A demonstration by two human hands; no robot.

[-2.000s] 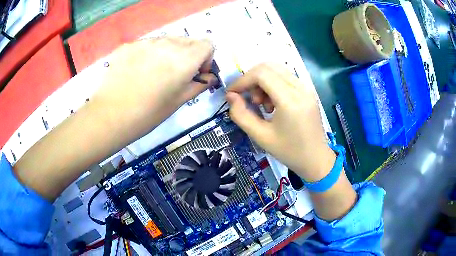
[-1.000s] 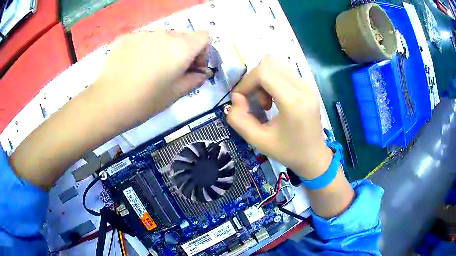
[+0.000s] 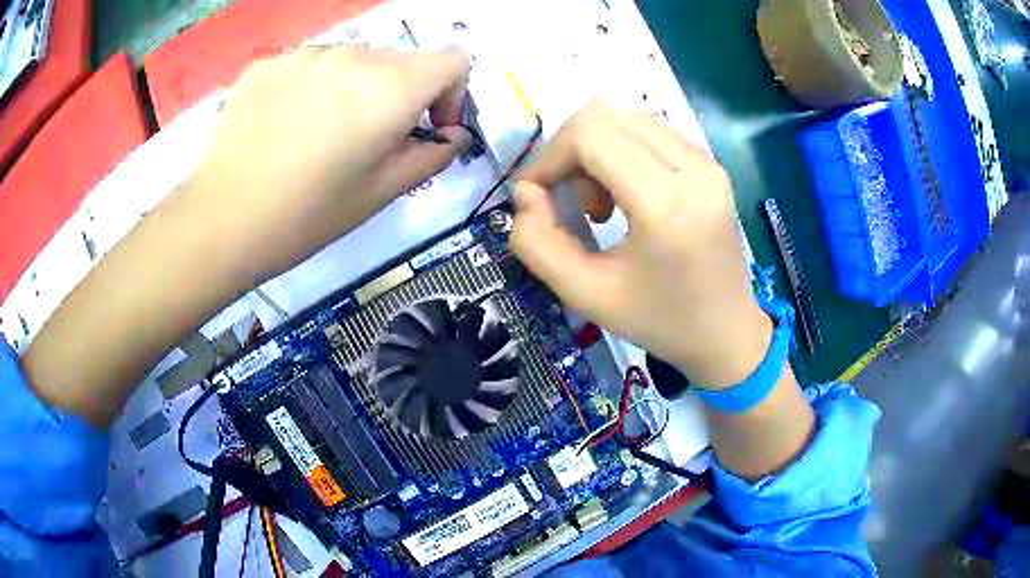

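The blue motherboard (image 3: 390, 525) lies on the white metal chassis (image 3: 85, 288), with a black fan cooler (image 3: 452, 367) on it. A thin black lead (image 3: 505, 175) runs from the board's upper edge up between my hands. My left hand (image 3: 328, 147) is above the chassis, with thumb and fingers pinched on a small dark end of the lead. My right hand (image 3: 638, 231) is bare, with a blue wrist strap, over the board's upper right corner. Its thumb and finger are close together at the lead; whether they grip it is hidden.
Red foam (image 3: 68, 158) lies under and behind the chassis. On the green mat at the right are a slim silver tool (image 3: 791, 271), a tan tub (image 3: 808, 51), a small blue bin with clear parts (image 3: 864, 203) and a larger blue tray (image 3: 960, 136). Coloured wires (image 3: 271, 542) hang at the lower left.
The board and tray have shifted slightly upward in view. My left hand has moved slightly up and left, and more of the black lead shows between my hands.
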